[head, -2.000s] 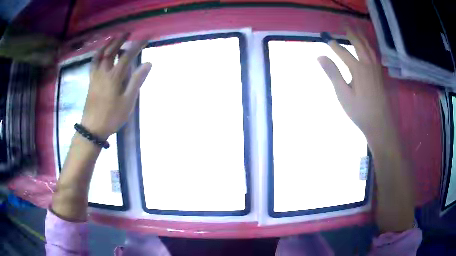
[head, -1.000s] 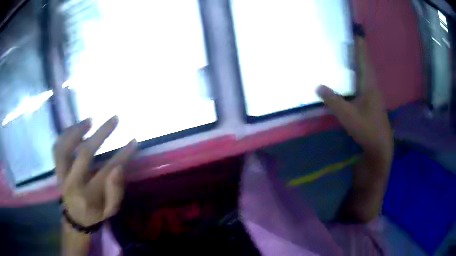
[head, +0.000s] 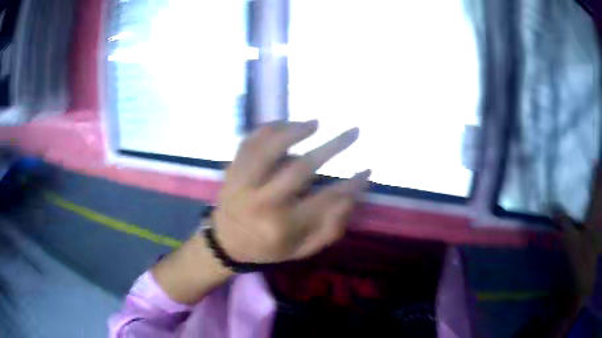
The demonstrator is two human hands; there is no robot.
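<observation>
Three tablets lie side by side on pale sheets on the pink-red bench. The left tablet (head: pixel 178 92) and the middle tablet (head: pixel 389 86) glow white; the right tablet (head: pixel 554 125) looks greyer, with reflections. My left hand (head: pixel 284 198), with a dark bead bracelet, is over the front edge, its fingers apart at the middle tablet's lower left corner. It holds nothing. My right hand (head: pixel 577 244) is blurred and dark at the right rim, by the right tablet's lower edge; its fingers cannot be made out. The picture is blurred.
The bench's pink-red front edge (head: pixel 158 183) runs across the view. Stacked tablets (head: pixel 43 59) stand at the upper left. Below is a grey floor with a yellow line (head: pixel 112 221). A dark blue thing shows at the left edge.
The view has swung towards the left side of the bench. My left hand now lies at the middle tablet's lower left corner. My right hand has gone to the right rim of the picture.
</observation>
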